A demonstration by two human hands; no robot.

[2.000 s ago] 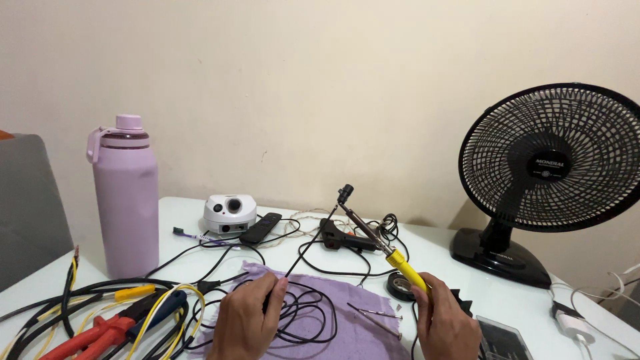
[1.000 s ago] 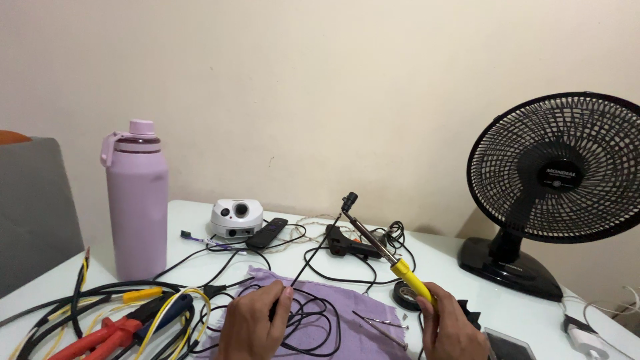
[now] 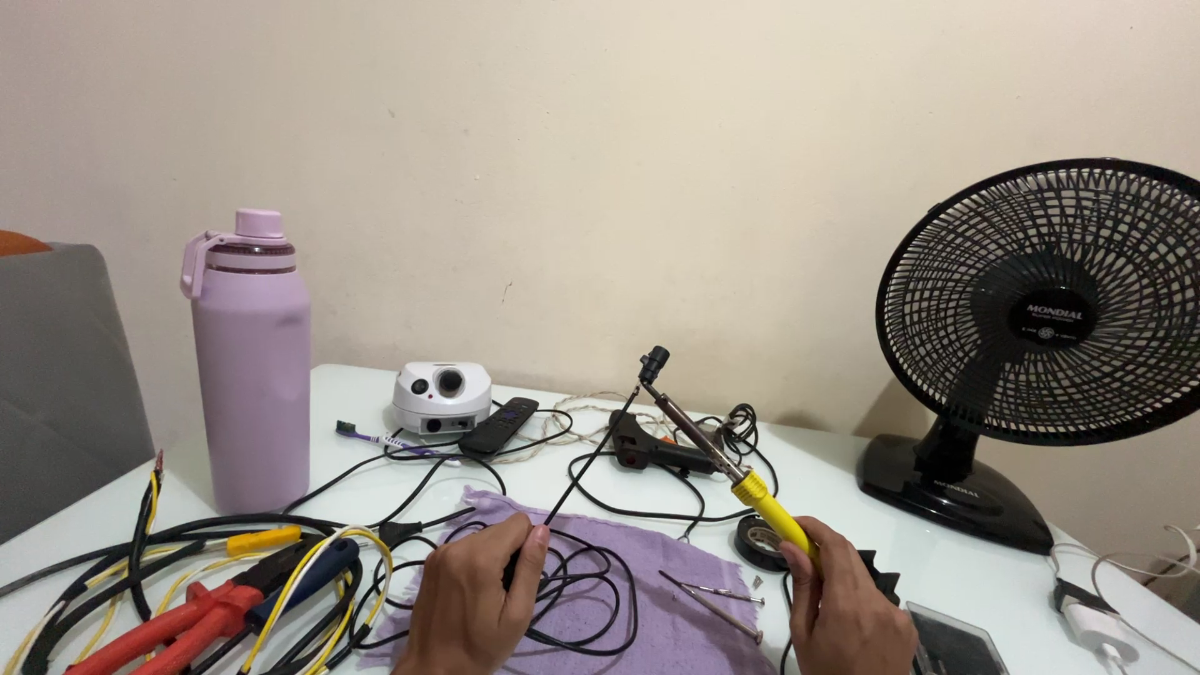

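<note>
My left hand (image 3: pixel 483 591) grips a thin black cable (image 3: pixel 591 459) that rises toward a small black connector (image 3: pixel 654 364). In my right hand (image 3: pixel 844 591) is the yellow handle of a soldering iron (image 3: pixel 773 511). The iron's tip points up and left and meets the cable's upper end just under the connector; whether it truly touches is too small to tell. Beneath both hands lies a purple cloth (image 3: pixel 694 572), with loops of black cable and thin metal screwdrivers (image 3: pixel 717 607) on it.
A lilac bottle (image 3: pixel 251 375) stands left, behind red-handled pliers (image 3: pixel 187 623) and coiled wires. Further back are a white device (image 3: pixel 441 398), a remote control (image 3: pixel 500 427), a toothbrush (image 3: pixel 384 439) and a black glue gun (image 3: pixel 656 448). Black tape (image 3: pixel 761 542) and a fan (image 3: pixel 1041 309) are at right.
</note>
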